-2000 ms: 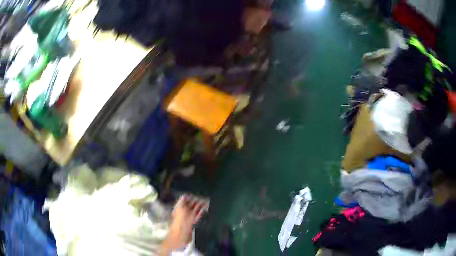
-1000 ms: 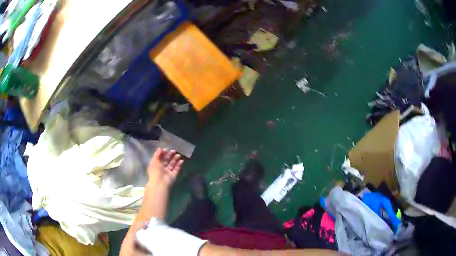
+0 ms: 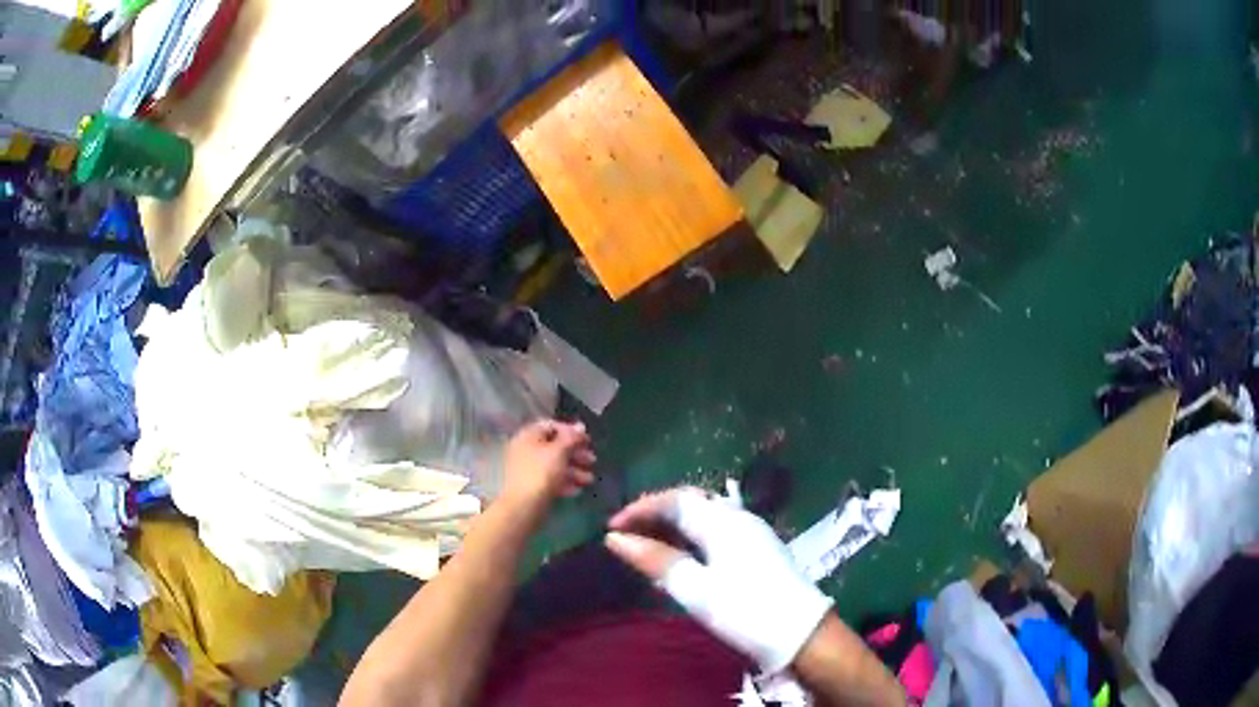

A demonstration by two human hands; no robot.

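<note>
My left hand point(image 3: 552, 461) is bare, with its fingers curled loosely together and nothing seen in it. It is just right of a large heap of cream fabric point(image 3: 311, 414), over its edge or the floor; contact is unclear. My right hand point(image 3: 718, 564) wears a white glove with bare fingertips. Its thumb and fingers are apart, and it looks empty. It is in front of my dark red clothing, left of a white printed strip point(image 3: 842, 532) on the floor.
An orange wooden stool point(image 3: 621, 173) stands beside a blue crate point(image 3: 476, 200) and a pale table point(image 3: 262, 104) with a green bottle point(image 3: 134, 156). Blue cloth point(image 3: 90, 387) and mustard cloth point(image 3: 235, 601) lie left. A cardboard flap point(image 3: 1105, 490) and mixed garments lie right.
My gloved right hand has moved right, away from my left forearm, and its fingers now show. My left hand's fingers have curled in. The view has shifted, so the stool and heap appear further right.
</note>
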